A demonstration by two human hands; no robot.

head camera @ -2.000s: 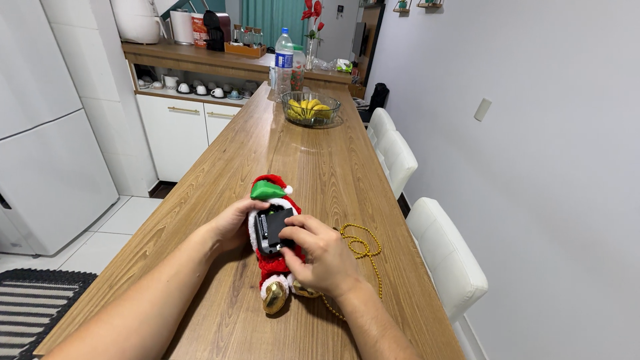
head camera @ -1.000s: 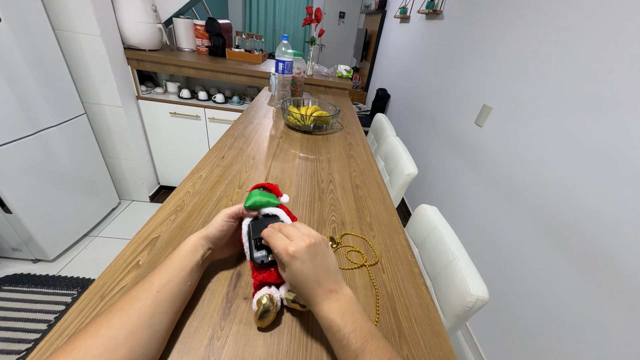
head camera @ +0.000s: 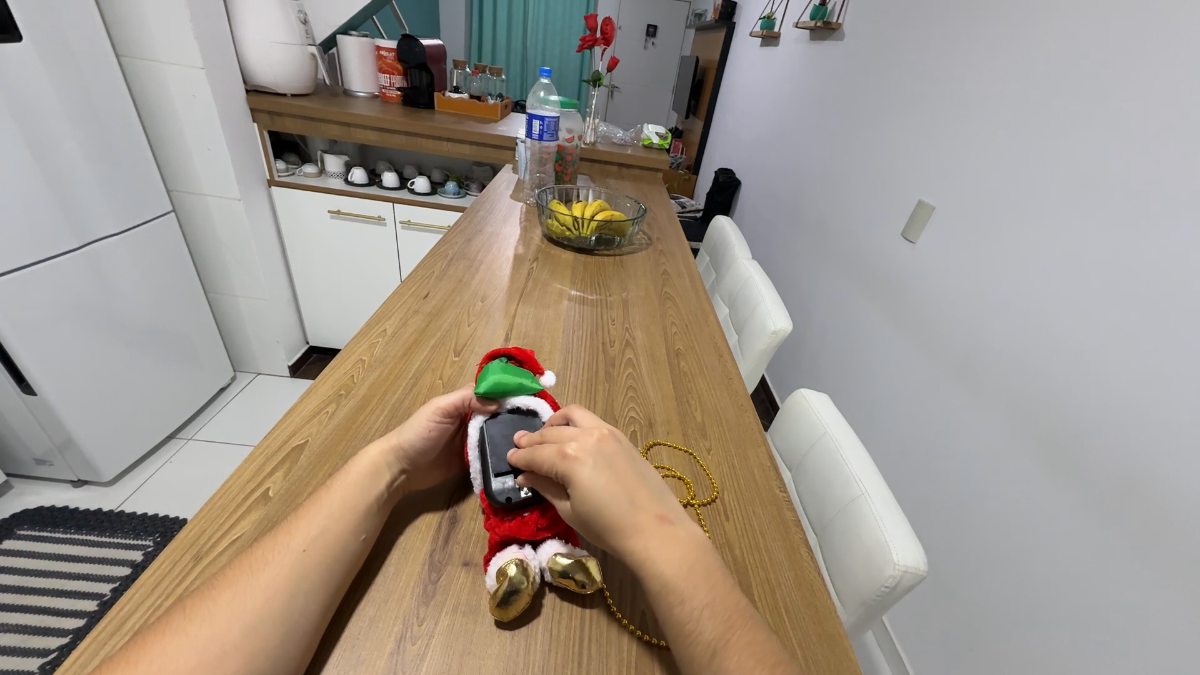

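A plush Santa Claus doll (head camera: pixel 525 520) in red and white, with gold boots, lies on the wooden table, its boots toward me. A black plastic battery box (head camera: pixel 511 469) shows in its body, framed by white fur trim. My left hand (head camera: pixel 436 441) holds the doll's left side near the green bag (head camera: pixel 507 379) below the red hat. With bent fingers, my right hand (head camera: pixel 595 473) touches the black box; whether it grips a part there cannot be told. A gold bead string (head camera: pixel 694 487) lies right of the doll and runs partly behind my right arm.
Farther along the wooden table (head camera: pixel 600 309) stand a glass bowl (head camera: pixel 591 234) of bananas and a plastic bottle (head camera: pixel 542 141). White padded chairs (head camera: pixel 848 506) line the right edge, beside the wall. A white refrigerator (head camera: pixel 103 309) is at the left.
The black cover-like piece, raised and tilted in my right fingers two seconds ago, now lies down on the box. My left hand has stayed at the doll's side.
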